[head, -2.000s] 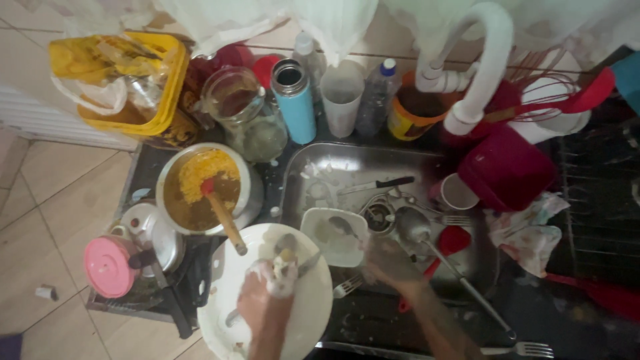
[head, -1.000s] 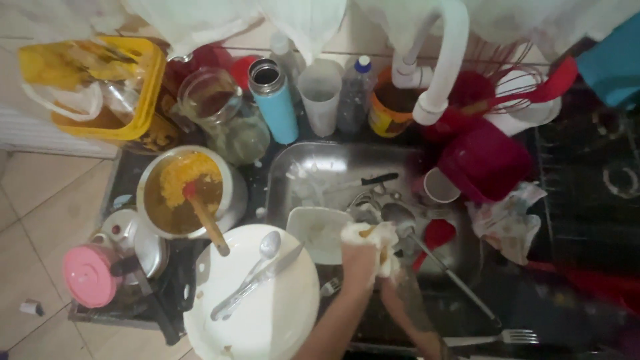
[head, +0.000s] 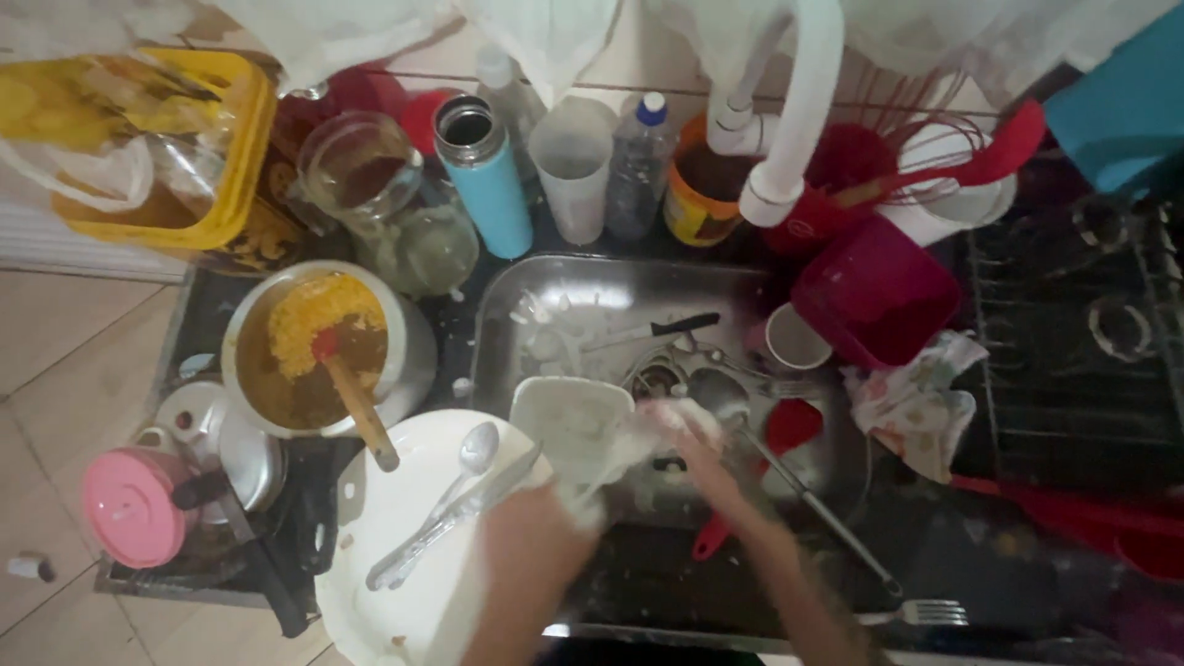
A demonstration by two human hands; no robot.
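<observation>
Both hands are blurred over the near side of the steel sink (head: 592,277). My left hand (head: 555,518) is at the right rim of a white plate (head: 416,555), near a white square container (head: 572,416); whether it holds anything is unclear. A spoon (head: 478,449) and a table knife (head: 509,476) lie on that plate. My right hand (head: 694,439), wet or soapy, is between the container and a ladle (head: 720,396); a pale blurred thing lies between the hands. A black-handled knife (head: 684,324), a pink cup (head: 795,337) and a red utensil (head: 793,424) are in the sink.
A pot (head: 416,351) with yellow food and a wooden-handled spatula (head: 361,412) stands left. Behind the sink are a glass jug (head: 416,240), blue bottle (head: 490,199), plastic cup (head: 573,176) and white faucet (head: 805,111). A magenta container (head: 879,287) and fork (head: 930,612) are right.
Two seconds ago my left hand was over the plate; it then moved right beside my right hand above the sink. Now the hands are farther apart. The spoon and knife on the plate are uncovered.
</observation>
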